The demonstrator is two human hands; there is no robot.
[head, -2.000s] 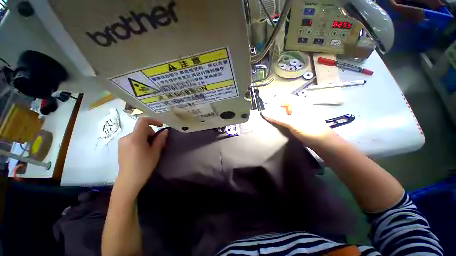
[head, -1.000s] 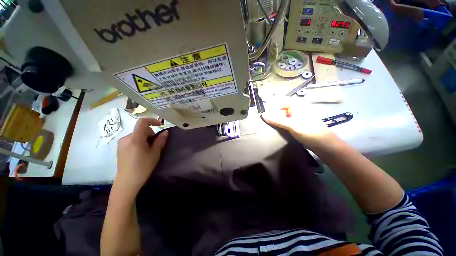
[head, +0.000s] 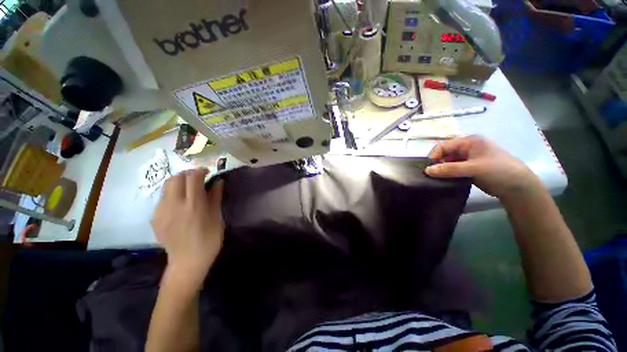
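Note:
A dark purple-brown garment piece (head: 275, 220) lies across the table's front edge and hangs over the lap, with its upper edge at the presser foot (head: 309, 166). The cream sewing machine head (head: 254, 75) stands above it. The needle is not clear. My left hand (head: 189, 216) holds the cloth's upper left corner between thumb and fingers. My right hand (head: 474, 165) pinches the cloth's upper right edge, well right of the foot. The cloth is stretched between both hands.
The control panel (head: 430, 41), bobbin dish (head: 392, 90), red marker (head: 459, 89) and white pen (head: 450, 113) are at the back right. A thin grey tool (head: 394, 124) lies beside loose bobbins. The lamp (head: 467, 31) hangs above. A white scrap (head: 155, 170) lies at left.
My right hand has moved right from beside the foot and now pinches the cloth's edge, which is raised and pulled taut. My left hand stays at the left corner. The view has shifted slightly.

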